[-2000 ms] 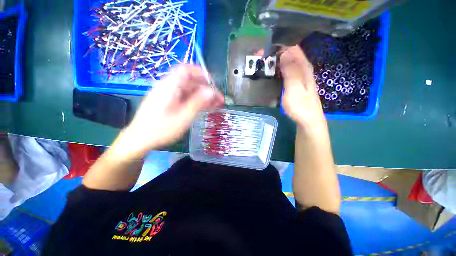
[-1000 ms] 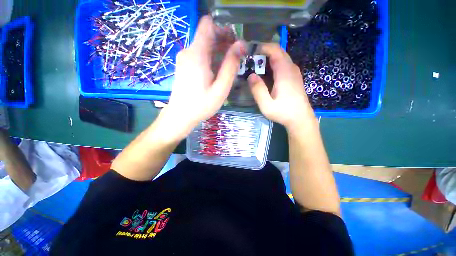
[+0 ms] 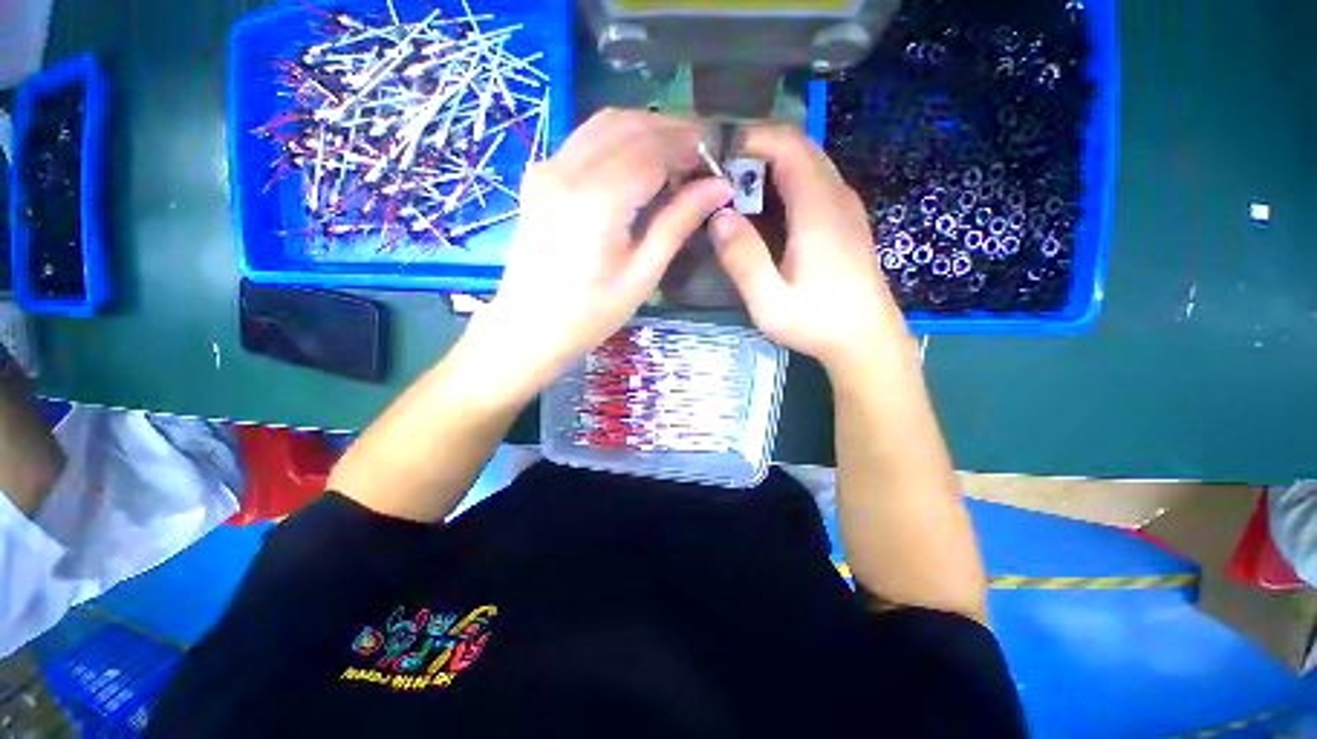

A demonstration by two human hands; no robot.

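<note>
My left hand (image 3: 600, 217) is at the left side of the press fixture (image 3: 747, 186), its fingertips pinching a thin white wired part (image 3: 711, 159) over the fixture. My right hand (image 3: 802, 246) is at the fixture's right side, thumb and fingers curled around it; whether it holds anything is hidden. The two thumbs nearly meet. One whitish block of the fixture shows between the hands; the other is covered. The press head (image 3: 737, 36) is above them. The clear plastic box (image 3: 770, 419) below holds rows of red-and-white wired parts.
The left blue bin (image 3: 390, 274) holds jumbled wired parts. The right blue bin (image 3: 1101, 188) holds many dark and shiny rings. A black phone-like rectangle (image 3: 314, 331) lies below the left bin. A smaller blue bin (image 3: 98, 188) stands far left. Another person's white sleeve (image 3: 137, 505) shows at left.
My left hand has moved from beside the left bin to the fixture with a wired part. My right hand has closed in around the fixture. The view has shifted slightly.
</note>
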